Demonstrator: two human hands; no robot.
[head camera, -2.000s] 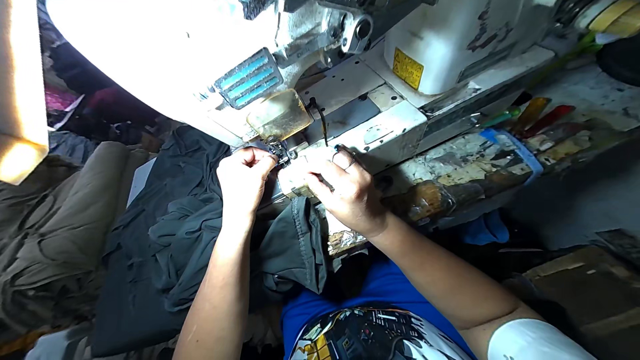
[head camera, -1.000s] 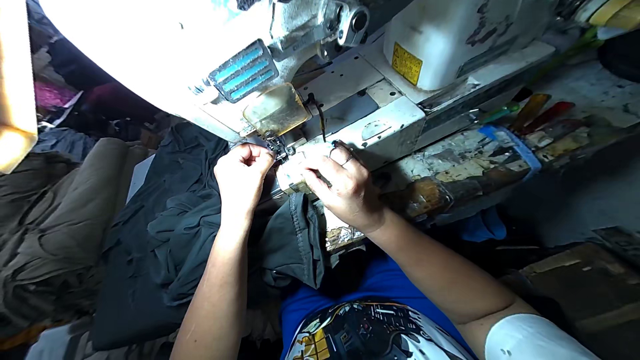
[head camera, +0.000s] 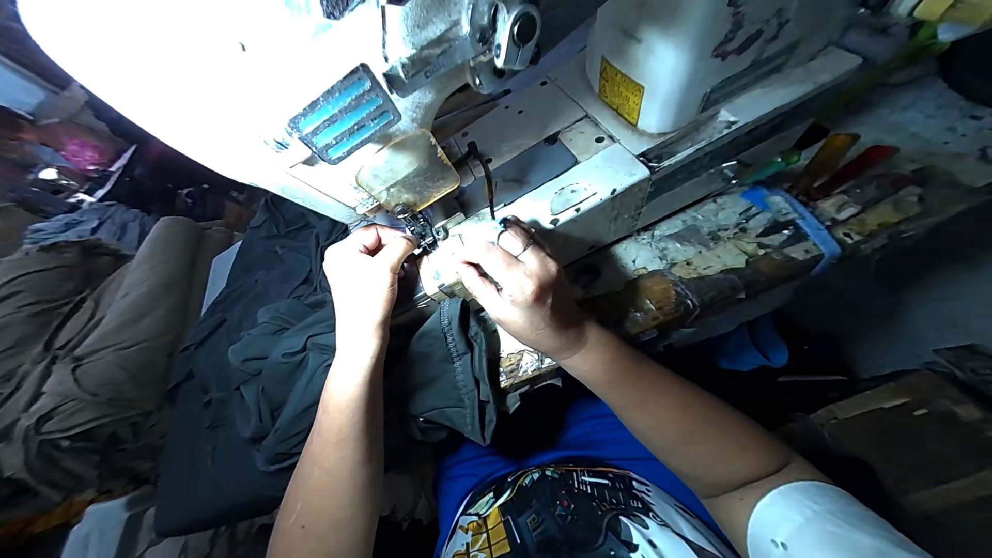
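A white industrial sewing machine (head camera: 186, 93) fills the top of the view, with a yellowed clear plastic guard (head camera: 409, 172) over its needle area. My left hand (head camera: 366, 267) is at the left side of the presser foot (head camera: 422, 231), thumb and forefinger pinched together; anything between them is too small to tell. Just right of the foot, my right hand (head camera: 523, 287) rests by the machine's front edge with fingers curled; what its fingertips touch is unclear. Dark grey fabric with a stitched seam (head camera: 453, 372) hangs below and between the hands. More dark fabric (head camera: 287, 364) lies left of my left wrist.
Rolled brown-grey cloth (head camera: 132, 310) is piled at the left. On the worn table edge (head camera: 697, 256) at the right are a blue strap (head camera: 806, 225) and tools with red (head camera: 860, 167) and amber (head camera: 829, 159) handles. A cardboard-like piece (head camera: 907, 434) lies at the lower right.
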